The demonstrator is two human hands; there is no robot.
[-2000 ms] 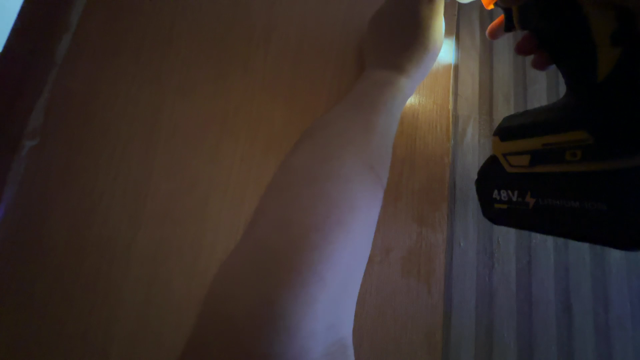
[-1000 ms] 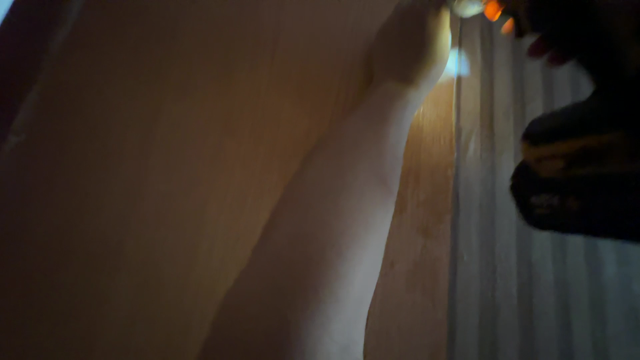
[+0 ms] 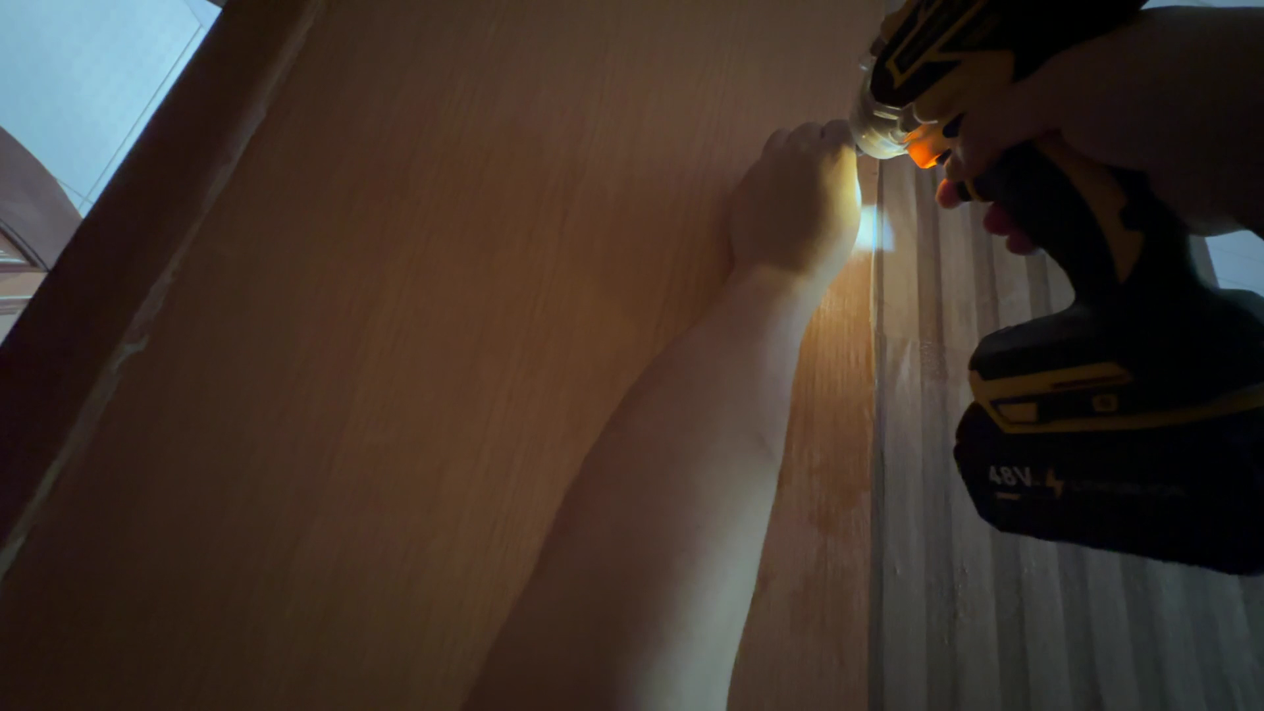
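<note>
My right hand (image 3: pixel 1096 128) grips the handle of a black and yellow cordless drill (image 3: pixel 1126 227) at the upper right. The drill's front end points left, and its work light shines on the wood. A thick battery pack (image 3: pixel 1106 464) forms its base. My left hand (image 3: pixel 800 202) is curled against the brown wood panel (image 3: pixel 444 296), close beside the drill's front end, with its knuckles upward. Its fingertips are hidden, so whether it holds something small is not visible. The drill's tip is also hidden behind the left hand.
A grey ribbed panel (image 3: pixel 918 592) adjoins the wood panel along a straight vertical seam, under and beside the drill. A dark wood edge strip (image 3: pixel 118 227) runs diagonally at the left. Beyond it lie pale tiles (image 3: pixel 99 79) and a brown wooden piece (image 3: pixel 30 212).
The view has shifted, so both hands and the drill appear lower and more of them shows. The drill's front end stays beside my left hand.
</note>
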